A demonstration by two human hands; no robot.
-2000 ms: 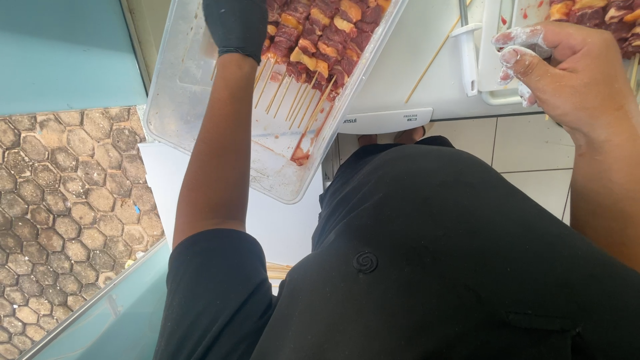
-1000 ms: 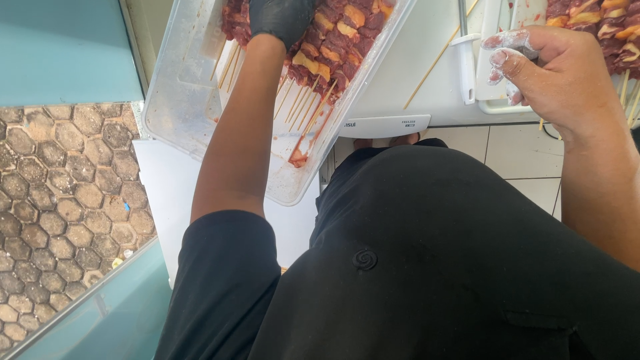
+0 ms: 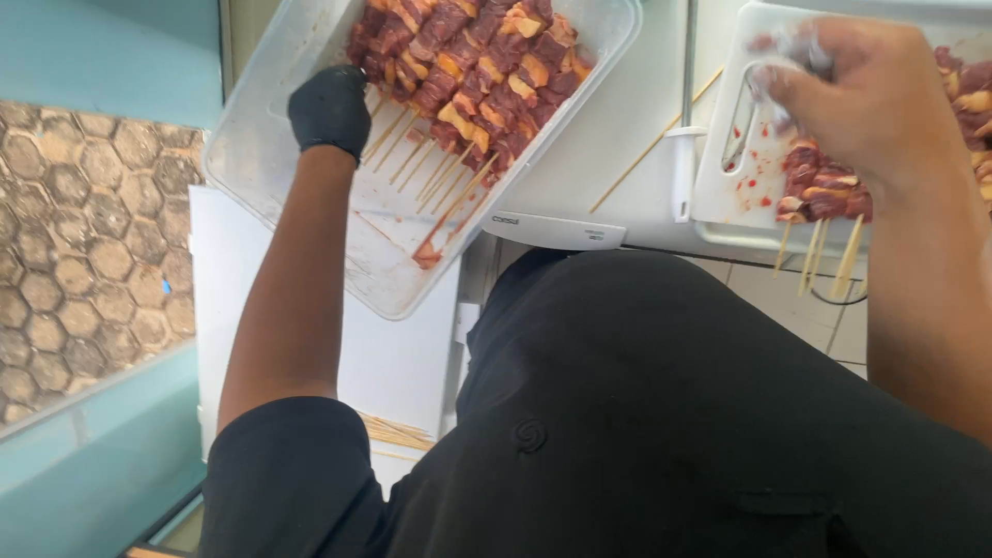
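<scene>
My left hand (image 3: 331, 108), in a black glove, is inside a clear plastic tub (image 3: 395, 291), at the left edge of the raw meat skewers (image 3: 480, 77) lying there. Its fingers are mostly hidden, so its grip cannot be made out. The skewers' bare wooden ends point down toward me. My right hand (image 3: 845, 85), bare with white smears on the fingers, hovers blurred over a white cutting board (image 3: 717, 182), fingers curled; whether something is in them is unclear. Beneath it, more meat skewers (image 3: 825, 190) lie on the board with their sticks over its near edge.
A loose wooden skewer (image 3: 643, 159) lies on the white surface between tub and board, beside a white-handled tool (image 3: 683, 174). More bare sticks (image 3: 395, 430) rest on a white surface at lower left. A light blue ledge (image 3: 116, 434) and hexagonal paving (image 3: 93, 232) are at far left.
My left hand was over the skewers in the tub one second ago and is now at their left edge. More of the meat on the cutting board shows, as the view has shifted somewhat.
</scene>
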